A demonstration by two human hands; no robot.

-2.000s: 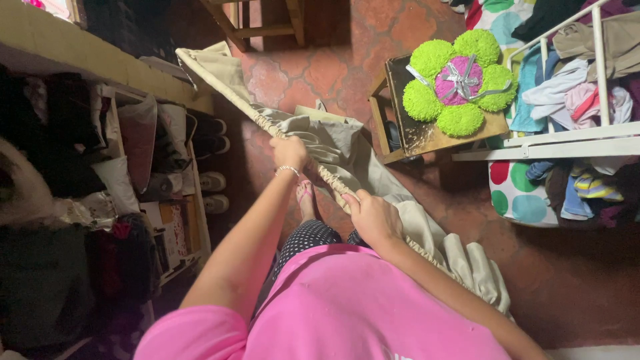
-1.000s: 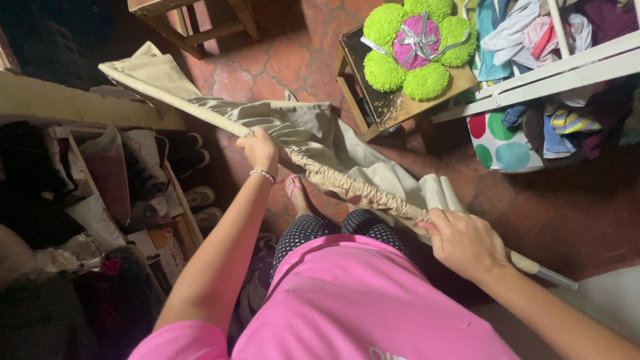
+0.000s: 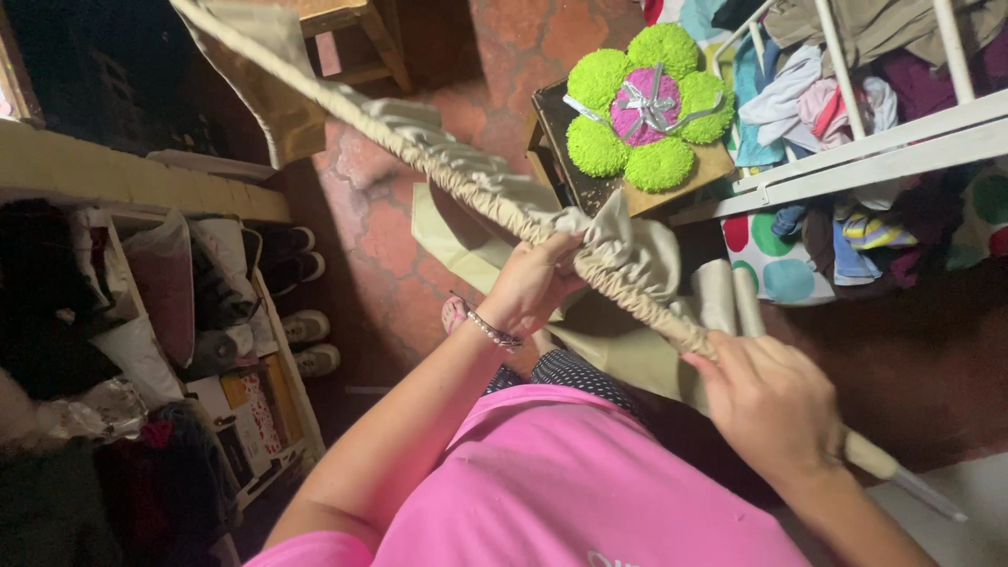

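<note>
A beige curtain (image 3: 465,185) is gathered along a rod that runs slantwise from the upper left to the lower right. The rod's bare end (image 3: 929,492) sticks out of the cloth at the lower right. Around the bunched sleeve, near the middle, my left hand (image 3: 535,283) is closed. My right hand (image 3: 768,402) grips the covered rod farther down, close to where the ruffles stop. Loose folds of the cloth hang beyond and below both hands, over my legs and the floor.
A green and pink flower-shaped cushion (image 3: 650,106) lies on a small wooden table (image 3: 709,169). White metal rails (image 3: 882,150) with piled clothes stand at the right. Shelves (image 3: 295,386) with clothes and shoes (image 3: 315,358) line the left. Another wooden stool (image 3: 331,16) is at the top.
My left hand has moved along the rod toward the right hand. The gathers are bunched more tightly between and beyond the hands, and the rod's bare end shows, unlike two seconds ago.
</note>
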